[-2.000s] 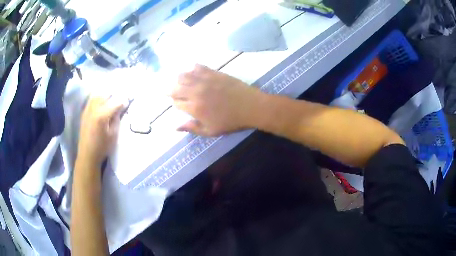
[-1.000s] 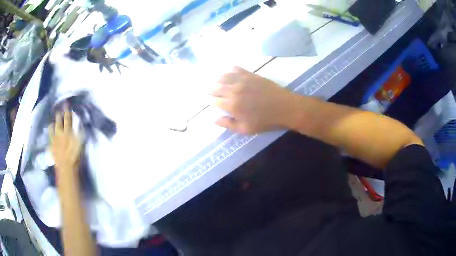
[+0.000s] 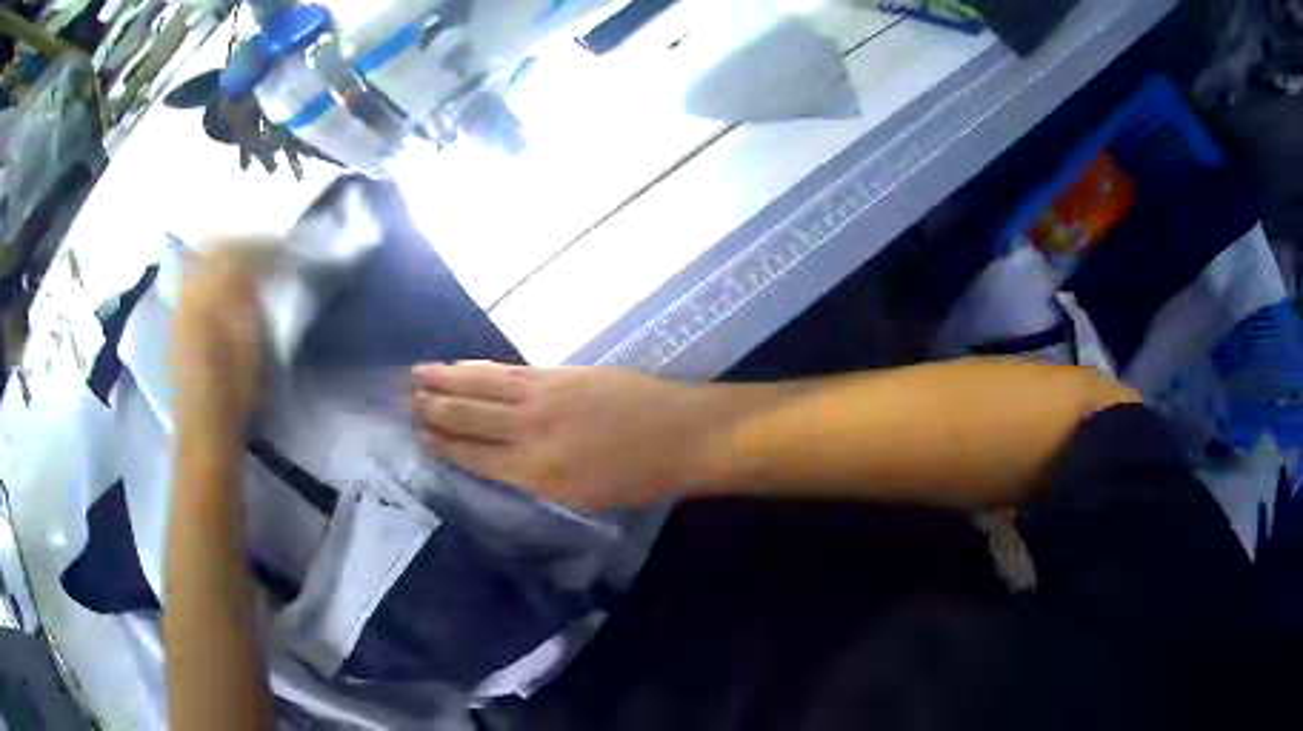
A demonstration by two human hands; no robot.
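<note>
A garment of light grey and navy cloth lies bunched on the left of the white sewing table and over its front edge. My left hand is blurred at the cloth's upper left; whether it grips the cloth cannot be told. My right hand rests palm down on the cloth near the front edge, fingers pointing left. The sewing machine's needle area is above the cloth, under glare.
The pale grey pointed piece lies on the table. A ruler runs along the front edge. A blue knob is at upper left. A blue basket with an orange-red item is below right.
The grey and navy cloth has come from the left onto the table in front of the machine. My right hand has moved left and down onto it. My left hand has moved up and slightly right.
</note>
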